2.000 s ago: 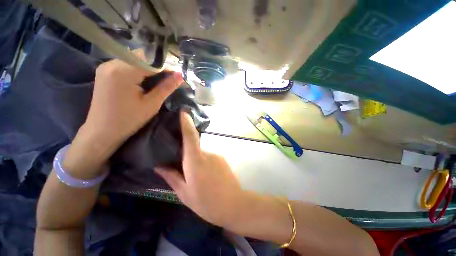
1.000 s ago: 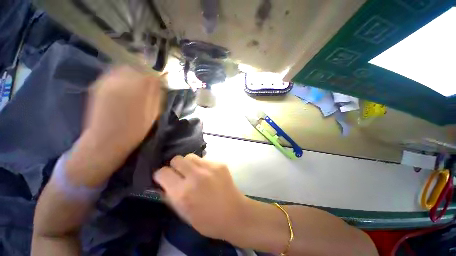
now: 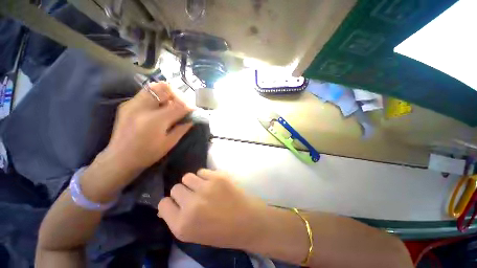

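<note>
A dark grey garment piece (image 3: 191,152) lies under both hands at the sewing machine, with large folds spreading left and over the lap. My left hand (image 3: 146,125) is on the cloth close to the needle area (image 3: 204,94), pinching the dark fabric between thumb and fingers. My right hand (image 3: 206,207) is nearer the table's front edge, fingers curled onto the lower part of the cloth and gripping it. The fingertips of my right hand are partly hidden. The presser foot is hard to make out in the lamp glare.
Open blue and green snips (image 3: 293,140) lie right of the needle. Behind them are a beaded-edge phone (image 3: 281,85), pale scraps (image 3: 342,99) and a yellow item (image 3: 398,107). Scissors with yellow-orange and red handles (image 3: 461,196) are far right. The machine head (image 3: 261,31) and green panel (image 3: 361,47) hang above.
My left hand has moved slightly right and down onto the cloth by the needle. The dark cloth is now flatter between the hands. My right hand has moved back from the needle and curled.
</note>
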